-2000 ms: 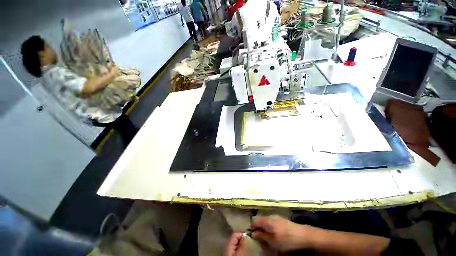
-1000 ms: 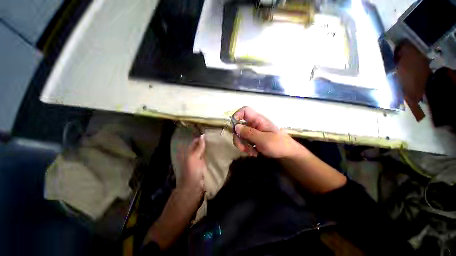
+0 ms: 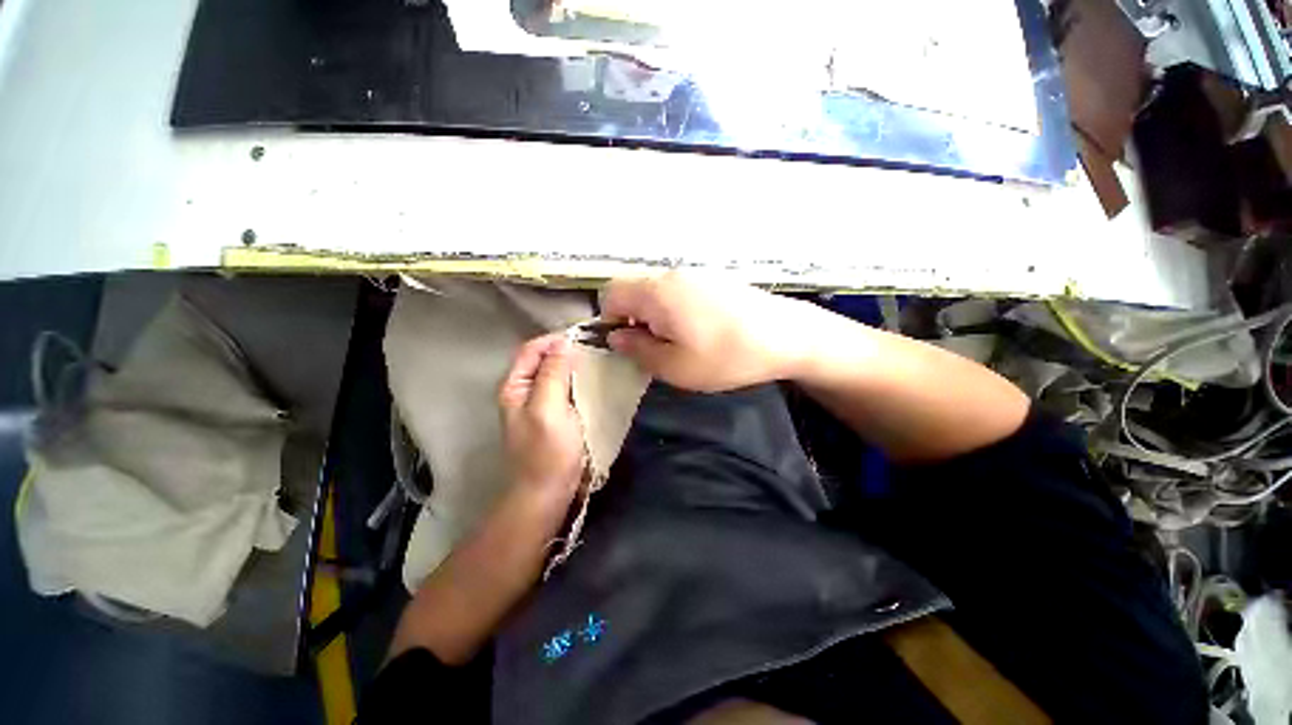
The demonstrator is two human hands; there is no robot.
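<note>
A beige bag (image 3: 461,383) hangs from the table edge over the dark apron (image 3: 694,524) in my lap. Its frayed seam edge (image 3: 585,489) runs down past my left wrist. My left hand (image 3: 541,404) pinches the bag's edge between thumb and fingers. My right hand (image 3: 673,333) is closed around small dark thread snips (image 3: 609,332), whose tip meets the edge at my left fingertips. Whether the blades are open is too small to tell. The lower part of the bag is partly hidden behind my left forearm.
The white table (image 3: 468,198) has a worn, yellow-taped edge and carries a shiny black plate (image 3: 354,71). Another beige bag (image 3: 156,467) lies on a grey board at the left. A heap of beige cloth and straps (image 3: 1190,411) is at the right. Brown pieces (image 3: 1098,71) lie at the back right.
The view has tilted down from the sewing machine to my lap. My left hand has come up to meet my right at the bag's edge, where they were apart a second ago.
</note>
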